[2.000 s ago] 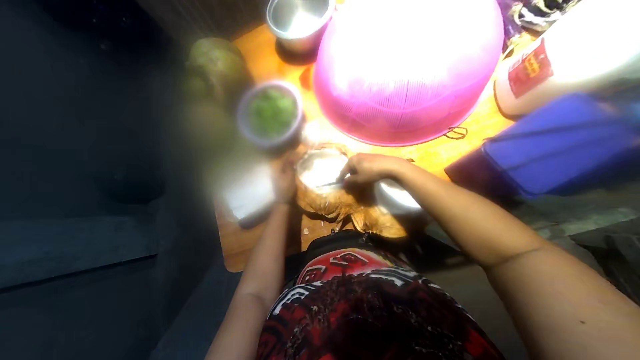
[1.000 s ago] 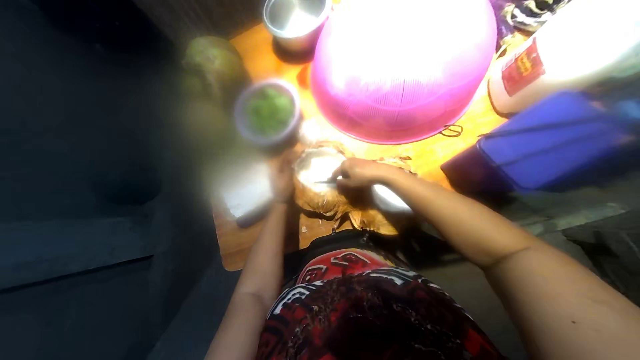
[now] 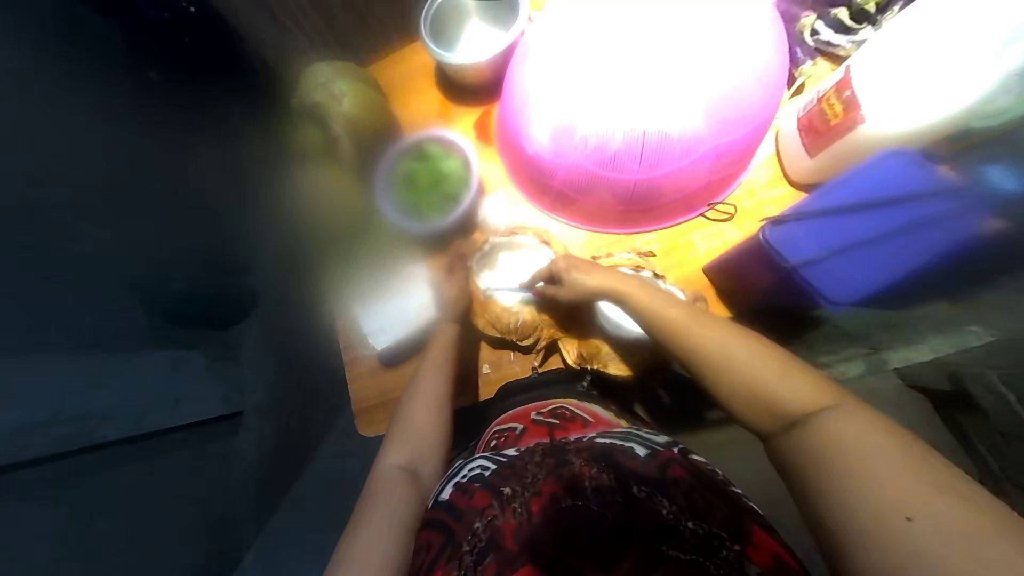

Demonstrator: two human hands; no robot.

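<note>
An opened coconut half [image 3: 512,316], brown outside with bright white flesh, sits near the wooden table's front edge. My left hand [image 3: 454,280] lies against its left side, blurred, with the fingers partly hidden. In my right hand [image 3: 564,278] is a thin metal tool, its kind hard to make out, whose tip reaches over the white flesh. Under my right forearm is another coconut half [image 3: 622,318] with white flesh showing. Brown husk pieces [image 3: 596,354] lie between the halves and my body.
A large pink plastic basin [image 3: 632,180] stands behind. Around it are a metal pot [image 3: 474,60], a bowl of green pieces [image 3: 428,180], a green fruit [image 3: 344,100], a whitish labelled container [image 3: 816,148] and a blue box [image 3: 872,228]. A white flat object [image 3: 392,308] lies left.
</note>
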